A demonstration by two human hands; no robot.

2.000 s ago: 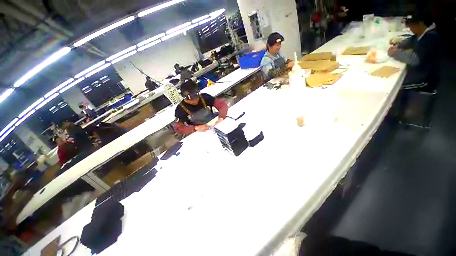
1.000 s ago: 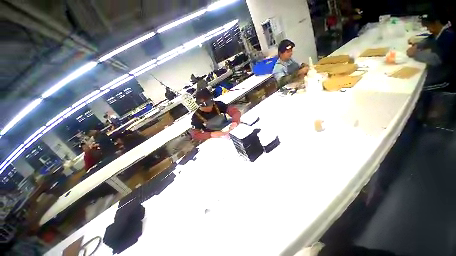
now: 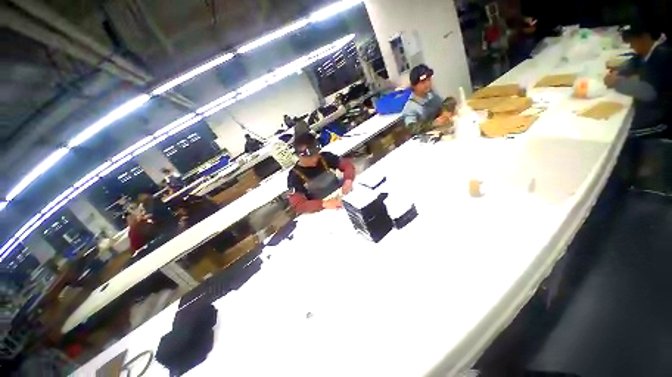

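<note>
Neither of my hands is in the picture. A long white-covered table lies in front of me. A stack of small black pieces with pale edges stands near its middle, and a smaller black piece lies to its right. A dark heap of black pieces lies at the lower left. A brown piece and a thin curved loop are partly cut off by the bottom edge. A small tan object stands on the table to the right.
A person in an apron sits across the table by the stack. Another person sits beyond, near tan panels and a pale bottle. A third person sits at the far right. A blue bin stands behind. Grey floor lies right.
The view has swung left, so the table, stack and people now appear further right in the picture than two seconds ago. No hand of mine has come into view.
</note>
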